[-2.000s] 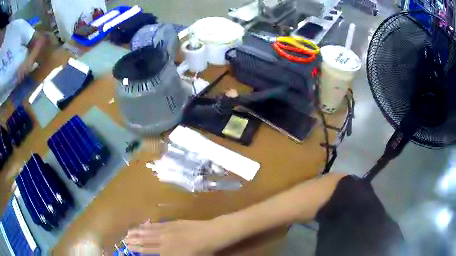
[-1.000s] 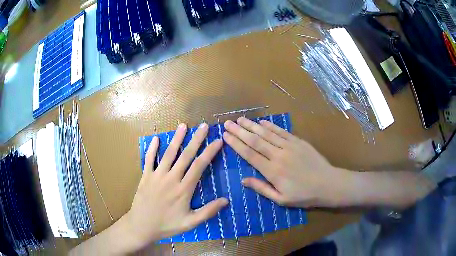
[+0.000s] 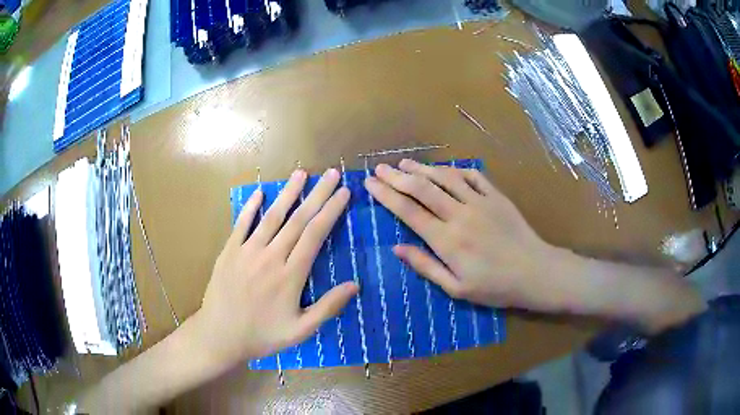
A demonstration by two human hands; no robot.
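A bright-blue assembled cell block [image 3: 377, 308] lies flat on the brown tabletop in front of me, with silver lines and short wire tails at its far and near edges. My left hand [image 3: 272, 271] lies palm down on its left half, fingers spread. My right hand [image 3: 462, 235] lies palm down on its right half, fingers close together and thumb apart. Both hands are bare and grip nothing. The hands hide part of the block. A short silver ribbon [image 3: 403, 151] lies just beyond the block's far edge.
A loose pile of cut ribbons [image 3: 560, 113] and a white strip [image 3: 604, 121] lie at right. White strips [image 3: 79, 259], long ribbons [image 3: 118, 243] and a dark cell stack [image 3: 28, 292] lie at left. A finished block [image 3: 101, 73] and cell stacks [image 3: 227, 24] are behind.
Two seconds ago the view faced the bench's right side; it now faces the block. Since one second ago, the block and hands sit slightly higher in view, and the hands stay on the block.
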